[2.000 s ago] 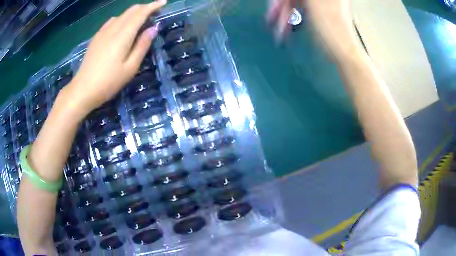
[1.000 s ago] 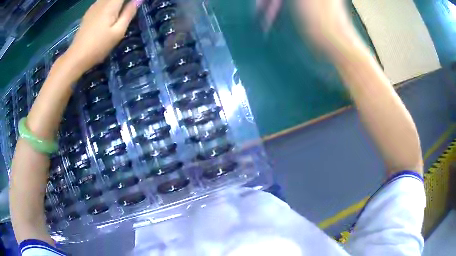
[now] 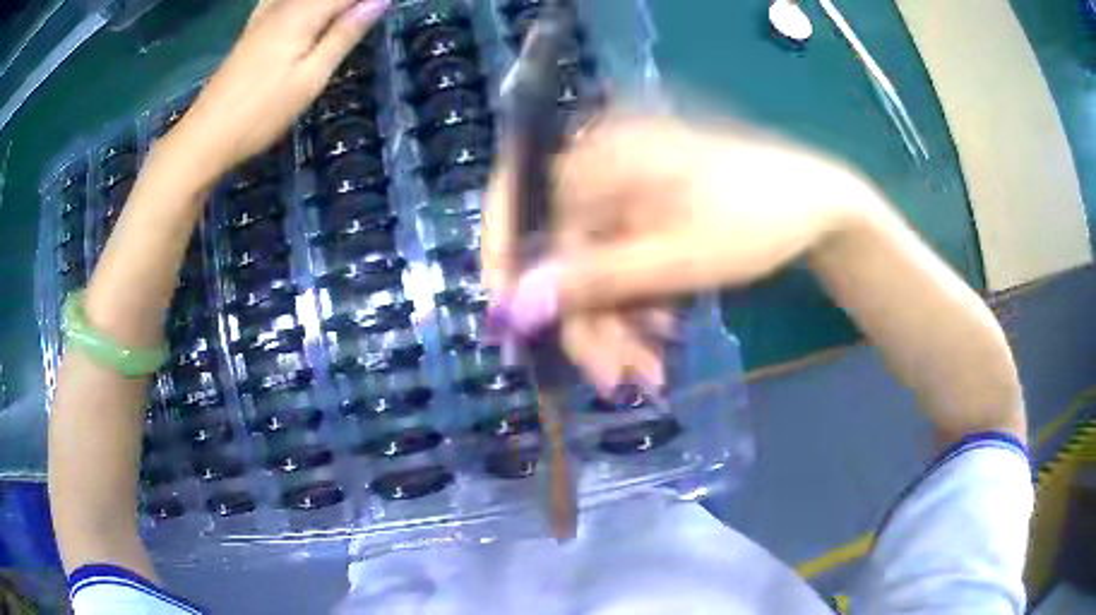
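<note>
The clear blister tray [image 3: 709, 415] lies in front of me with rows of round black parts [image 3: 412, 482] standing on edge. My left hand [image 3: 258, 102] rests over its far left part; its fingers are partly cut off by the top edge, so its grip is unclear. My right hand [image 3: 685, 204] is blurred above the tray's right columns. It is closed around a long dark tool with a brown lower end, which looks like the small brush [image 3: 558, 481]. The tool's upper end points away from me. The hand hides the parts below it.
A loose round part [image 3: 790, 19] with a white face lies on the green mat [image 3: 829, 240], right of the tray. A thin pale tool, apparently tweezers [image 3: 883, 84], lies beside it. A tan cardboard sheet [image 3: 1022, 144] lies farther right. Grey floor [image 3: 781, 445] shows past the bench edge.
My right hand has come from the mat at the upper right to over the tray, now with the long tool in it. The loose round part, earlier at that hand, now lies on the mat.
</note>
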